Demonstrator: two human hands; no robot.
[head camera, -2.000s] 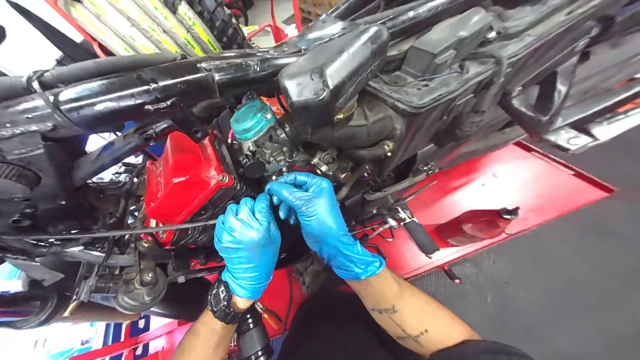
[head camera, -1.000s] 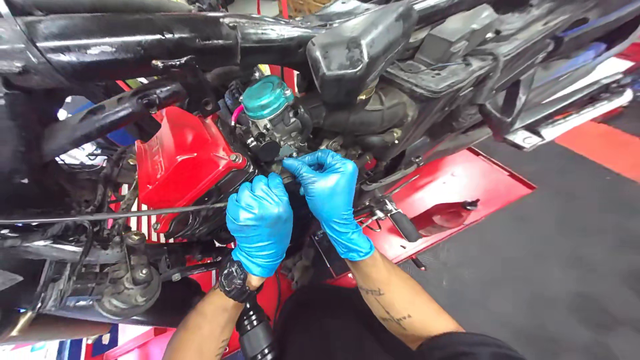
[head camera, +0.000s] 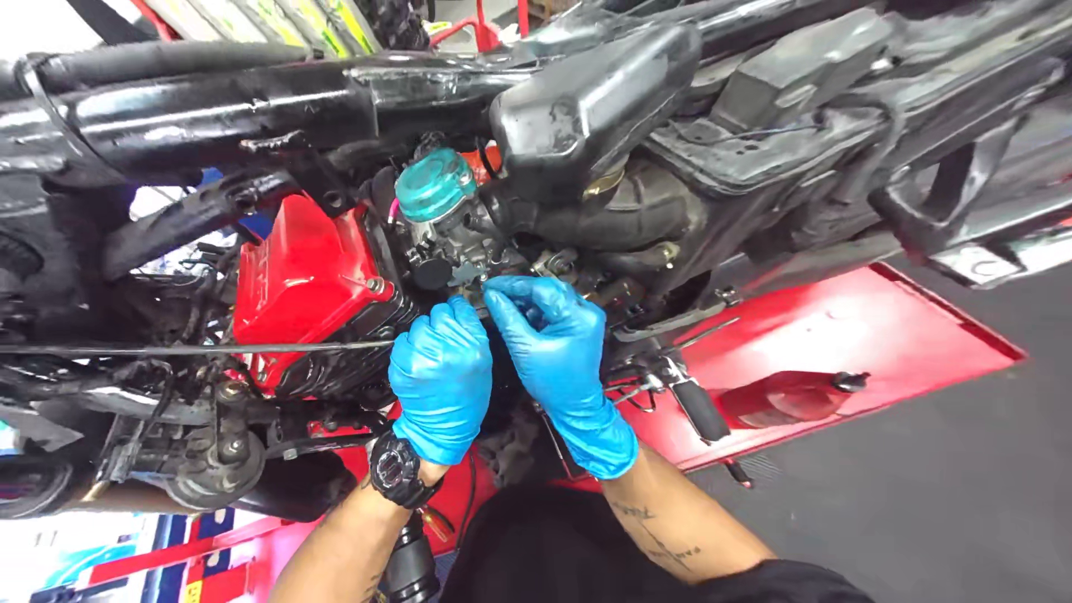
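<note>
My left hand (head camera: 441, 377), in a blue glove, is closed around the end of a long black cable (head camera: 201, 348) that runs in from the left. Close to its right, my right hand (head camera: 553, 360), also gloved in blue, has thumb and forefinger brought together at the lower side of a carburetor (head camera: 456, 243); whether something small is between them cannot be told. The carburetor has a teal top cap (head camera: 435, 184). Left of it sits the red engine cover (head camera: 306, 272) of a motorcycle. A black rubber intake duct (head camera: 636, 209) leads off to the right.
The black frame tube (head camera: 209, 105) crosses above my hands, with a black plastic box (head camera: 595, 92) beside it. On the red lift platform (head camera: 804, 318) at the right lie a red bottle (head camera: 787, 399) and a lever with a black grip (head camera: 702, 410). Grey floor (head camera: 904, 494) lies beyond.
Both hands stay close together by the carburetor, with small shifts of the fingers. The view has moved somewhat between frames.
</note>
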